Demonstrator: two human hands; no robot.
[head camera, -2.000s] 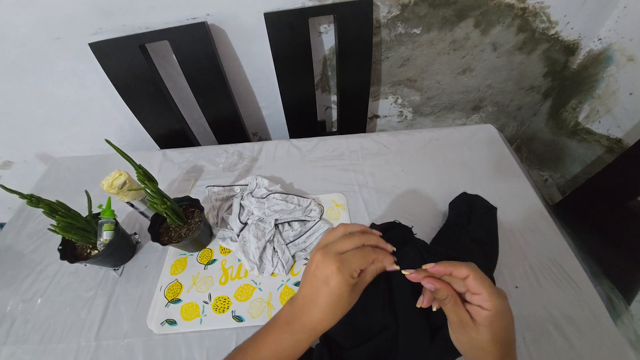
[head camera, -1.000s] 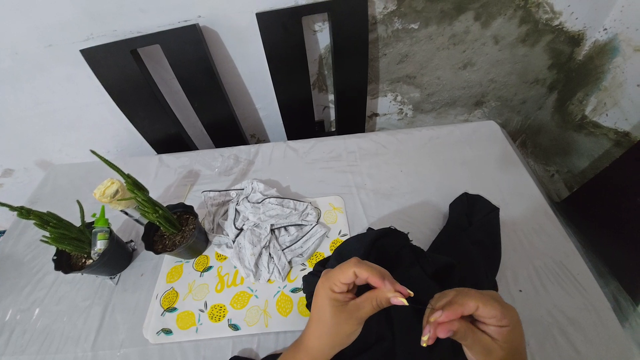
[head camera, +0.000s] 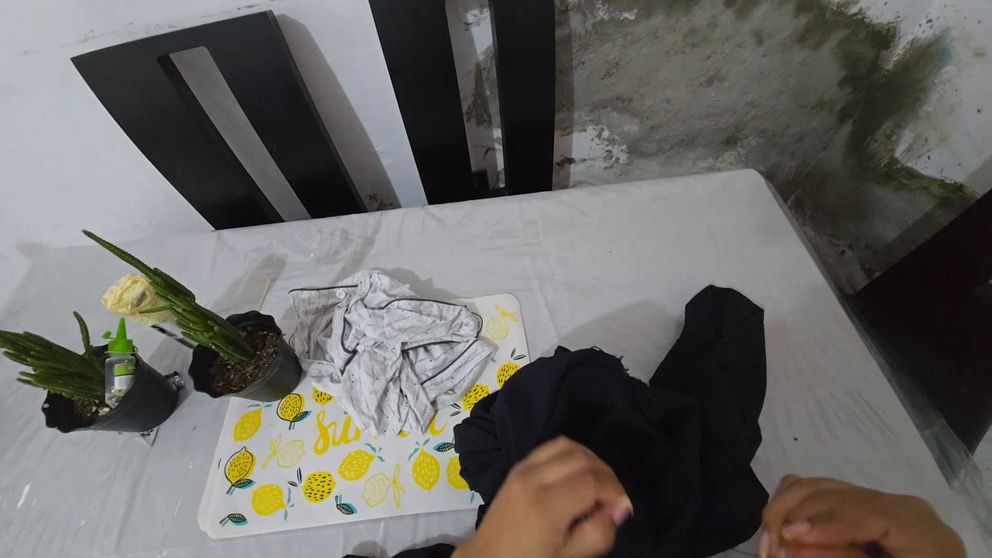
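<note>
A heap of black cloth (head camera: 643, 434) lies on the table at the lower right. Over its near left part my left hand (head camera: 554, 504) is curled, thumb against the fingers. My right hand (head camera: 860, 519) is at the bottom right, just beyond the cloth's right edge, its fingertips pinched. A short stretch of thin dark line, perhaps thread, shows beside the right fingertips; whether either hand grips it I cannot tell. A crumpled light grey garment with dark piping (head camera: 395, 341) rests on a white placemat with a lemon print (head camera: 291, 504), left of the black cloth.
Two potted green plants (head camera: 248, 356) (head camera: 116, 395) stand at the left, with a small green-capped bottle (head camera: 120, 364) in one pot and a pale yellow artificial flower (head camera: 136, 298) between them. Black chair backs (head camera: 310, 139) rise beyond the plastic-covered table (head camera: 620, 248). Another dark chair (head camera: 930, 325) is at the right.
My hands were close together over the black cloth and have moved apart, the right one toward the right. The garment and the plants have stayed in place.
</note>
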